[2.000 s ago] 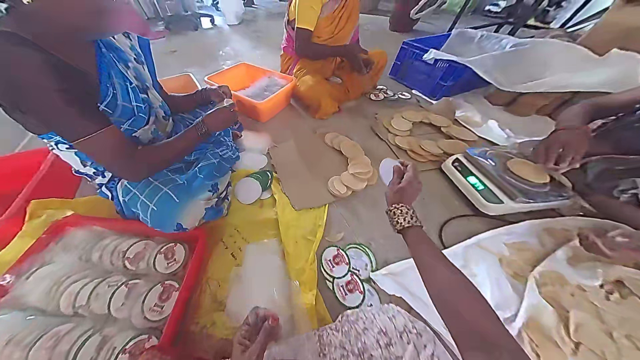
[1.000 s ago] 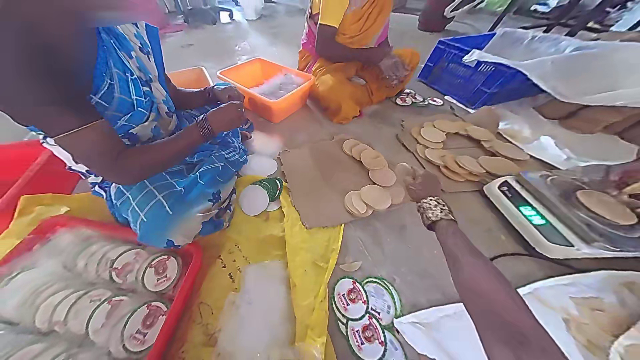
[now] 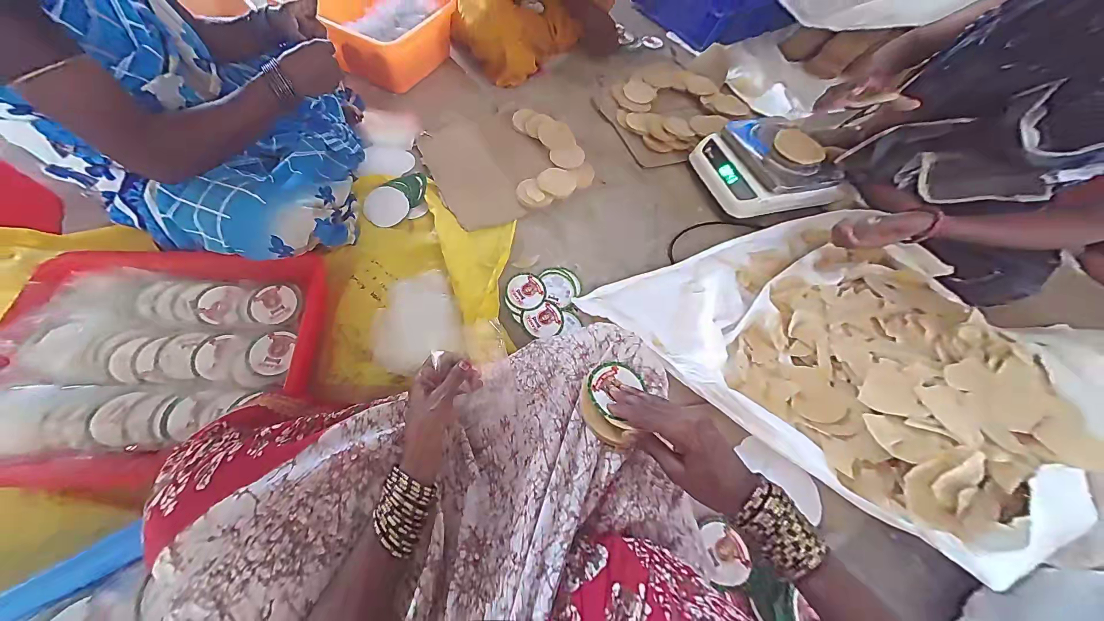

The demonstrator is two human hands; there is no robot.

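Note:
In my right hand (image 3: 690,440) is a small stack of thin tan discs (image 3: 604,423) with a round printed label (image 3: 614,384) on top, held above my lap. My left hand (image 3: 440,388) has its fingertips together over my lap, at the edge of some clear plastic film (image 3: 487,341); whether it grips the film cannot be told. More round labels (image 3: 543,297) lie on the floor beyond my knees. A partial ring of tan discs (image 3: 556,159) rests on and beside a brown cardboard sheet (image 3: 474,172).
At left, a red tray (image 3: 312,328) holds rows of packed, labelled discs. A white cloth (image 3: 690,302) at right bears many tan pieces (image 3: 862,371). A digital scale (image 3: 759,198) carries discs. Co-workers sit at left, beyond and at right; one's hand (image 3: 888,228) is over the cloth.
My right hand has come back from the disc ring to above my lap, now with discs and a label in it. The view has tilted down.

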